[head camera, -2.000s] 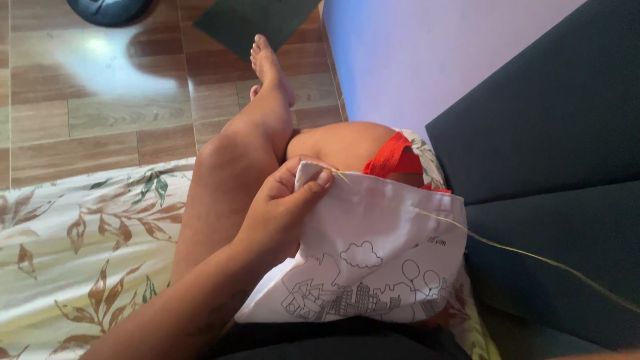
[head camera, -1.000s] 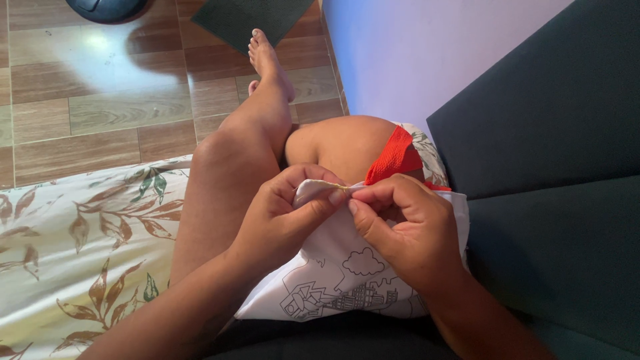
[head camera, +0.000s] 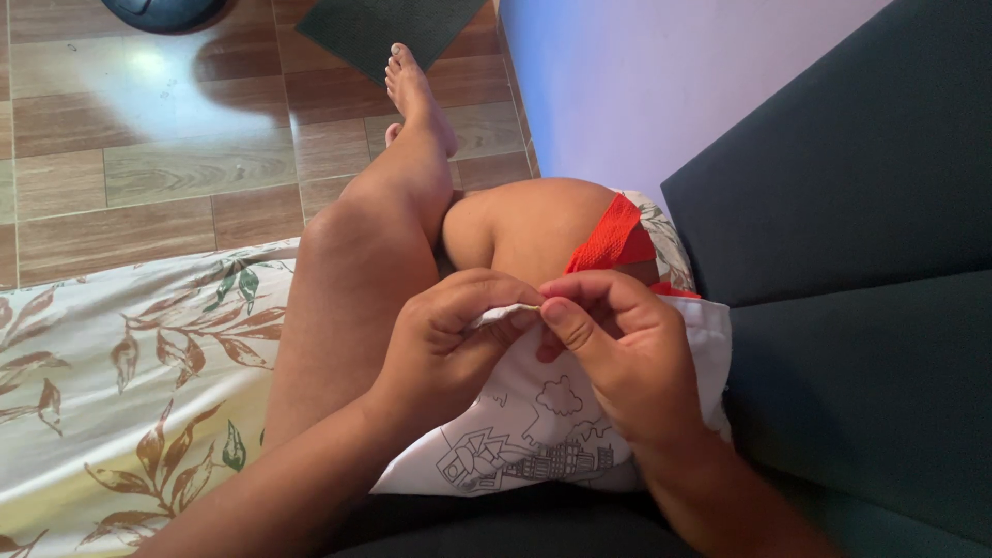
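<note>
A white fabric piece (head camera: 511, 442) printed with black line drawings of buildings and a cloud lies over my lap. My left hand (head camera: 457, 333) pinches its upper edge between thumb and fingers, and a bit of yellow thread shows there. The fingertips of my right hand (head camera: 620, 333) meet those of my left at this edge, thumb against forefinger; whether a needle is between them cannot be seen. A red woven strap (head camera: 608, 236) rests on my thigh just beyond my right hand, partly hidden behind the fabric.
I sit on a leaf-patterned sheet (head camera: 139, 372), legs bent. A dark padded panel (head camera: 852, 170) stands at the right beside a pale wall (head camera: 620, 77). On the wood-look tiled floor (head camera: 155, 174) are a dark mat (head camera: 364, 39) and a dark rounded object (head camera: 163, 9).
Two seconds ago only my left hand was at the fabric's edge, with a long yellow thread stretching right. My right hand has since come in to that edge, and the long thread no longer shows.
</note>
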